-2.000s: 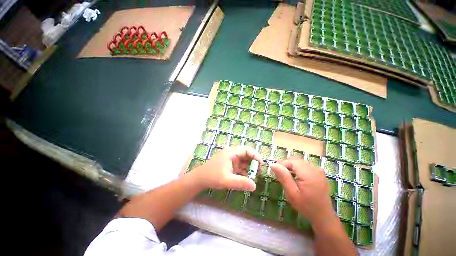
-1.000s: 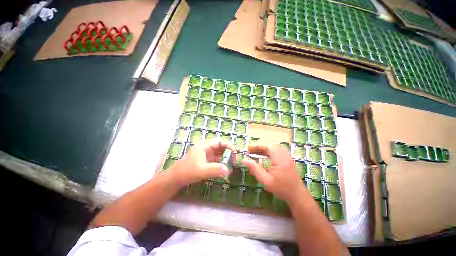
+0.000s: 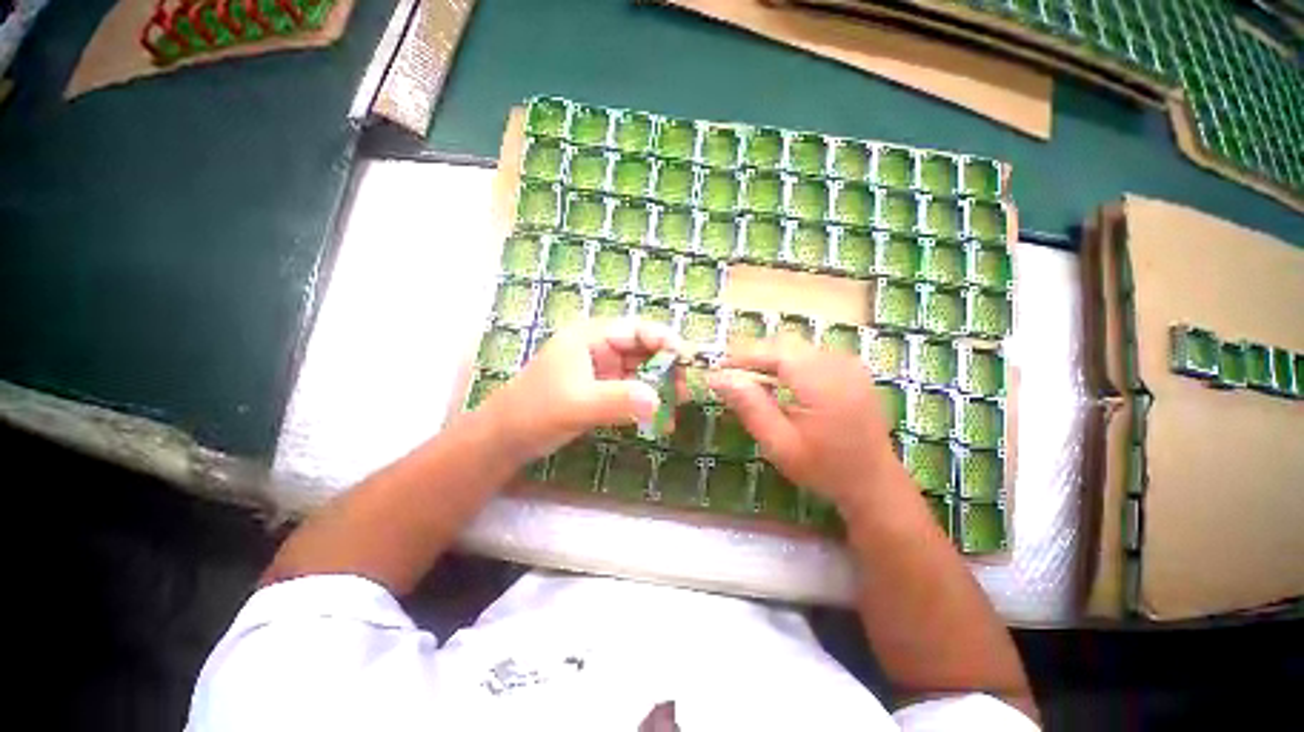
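Observation:
My left hand holds a small green square piece between thumb and fingers, turned nearly edge-on to me. My right hand is just right of it, thumb and forefinger pinched on a thin light pin or tool that points at the piece's edge; it is too fine to name surely. Both hands are over a cardboard sheet covered in rows of green square pieces, with a bare brown gap behind my right hand. The pieces under my hands are partly hidden.
A white plastic-like pad lies under the sheet. At right, a cardboard stack bears a short row of green pieces. Larger green sheets lie at the far right. A long shiny wrapped strip and red-looped boards are at far left.
The view has tilted down and shifted, so the sheet sits higher in the picture and more of my white clothing shows. My hands keep their hold, with the right fingertips closer to the piece.

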